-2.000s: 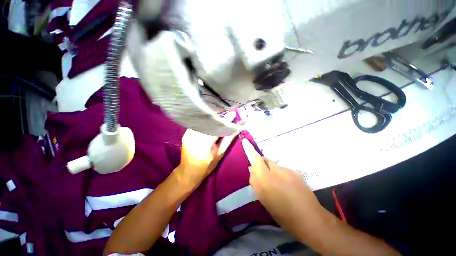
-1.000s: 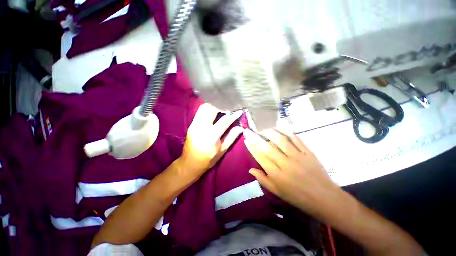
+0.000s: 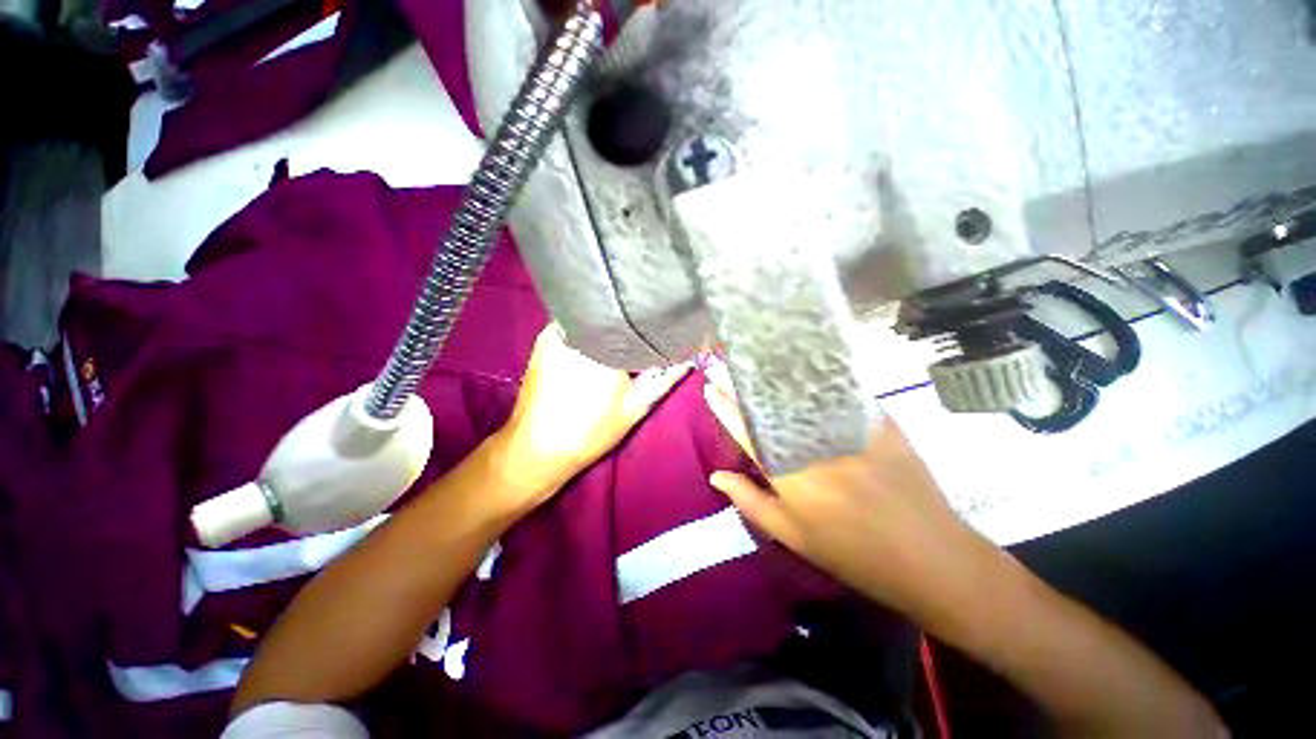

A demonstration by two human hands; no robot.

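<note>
The maroon garment (image 3: 563,606) with white reflective bands (image 3: 681,560) spreads over the table and my lap. Its edge runs up under the sewing machine head (image 3: 621,231). My left hand (image 3: 570,412) lies on the cloth left of that edge, thumb and finger reaching towards it. My right hand (image 3: 830,505) rests at the edge's right side, partly hidden behind a grey machine part (image 3: 787,332). Both hands' fingertips are close together at the edge. The needle and presser foot are hidden by the machine head.
The gooseneck lamp (image 3: 354,448) hangs left of the machine, over the garment. Black-handled shears (image 3: 1111,347) lie right of the needle area, partly behind a machine knob (image 3: 996,378). A slim silver tool (image 3: 1176,293) lies beyond them. More maroon cloth (image 3: 267,80) is at upper left.
The view has moved closer over the machine head, which now covers part of my right hand and the shears. My right hand has gone from pinching the edge to lying flatter beside it.
</note>
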